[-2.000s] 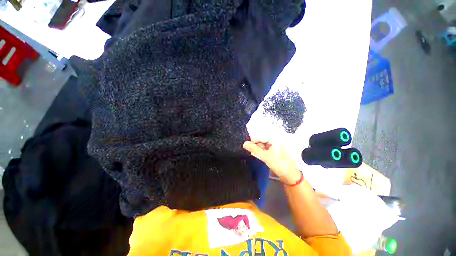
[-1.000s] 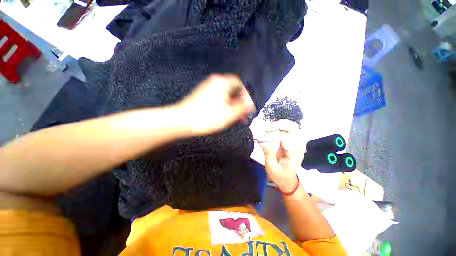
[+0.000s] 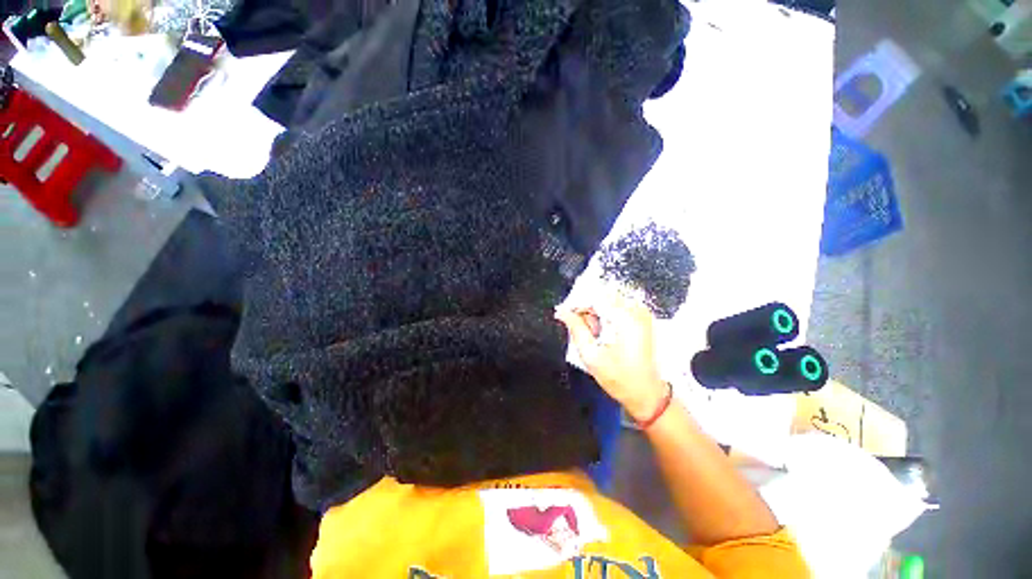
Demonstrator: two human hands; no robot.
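A large black garment [image 3: 396, 238] with a rough, speckled surface lies across my lap and the white table, with smoother dark cloth [image 3: 577, 147] at its upper right. A small pale-grey marked patch [image 3: 557, 253] shows near its right edge. My right hand [image 3: 611, 343] is at that edge, fingertips drawn together beside the cloth. Whether a needle or thread is between them is too small to tell. A loose pile of tiny black beads or fasteners [image 3: 651, 266] lies just beyond the hand. My left hand is not in view.
Three black thread cones [image 3: 753, 351] lie right of the pile. A crumpled white bag [image 3: 843, 498] and tan cardboard [image 3: 849, 416] are at lower right. A blue basket [image 3: 862, 198] is on the floor at right, a red stool [image 3: 51, 153] at left. A dark heap [image 3: 158, 441] is lower left.
My left arm and hand, over the garment a second ago, have left the view. My right hand's fingers have closed together and moved left to the garment's edge. The view has shifted slightly.
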